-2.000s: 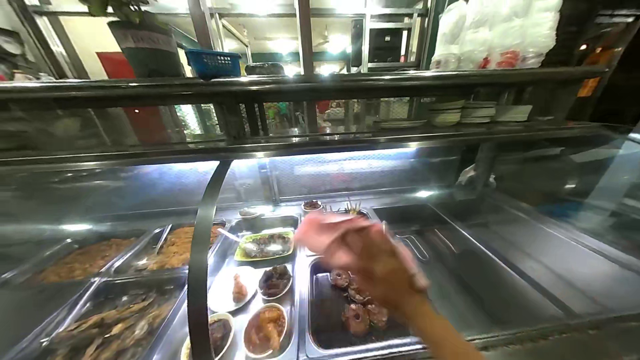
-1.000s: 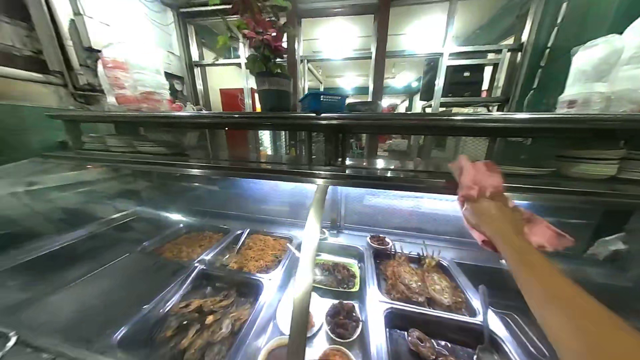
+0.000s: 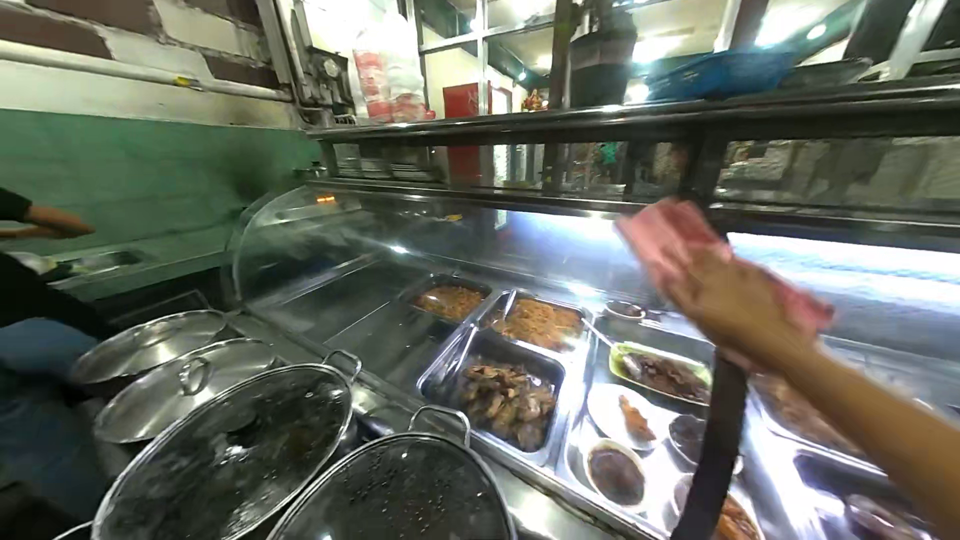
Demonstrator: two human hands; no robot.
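My right hand (image 3: 724, 307) is closed on a pink cloth (image 3: 667, 236), slightly blurred, in front of the dark upright bar of the food display case. Part of the cloth hangs out past the far side of the hand. Below and left of it lie a green-edged dish of dark food (image 3: 664, 375), a white plate with an orange-brown piece (image 3: 611, 409) and a bowl of dark sauce (image 3: 615, 472). Farther left are metal trays of noodle-like food (image 3: 536, 322) and of brown pieces (image 3: 510, 397). My left hand is out of view.
Large pots with glass lids (image 3: 247, 450) and steel lids (image 3: 154, 345) stand at the lower left. A curved glass panel (image 3: 300, 240) closes the case's left end. A metal shelf (image 3: 495, 135) runs above, bearing a blue basket (image 3: 720, 75). Another person's hand (image 3: 60, 221) shows at far left.
The view has swung left, bringing pots and another person into sight. My right hand, holding the pink cloth throughout, was over the trays first, then up near the shelf's edge.
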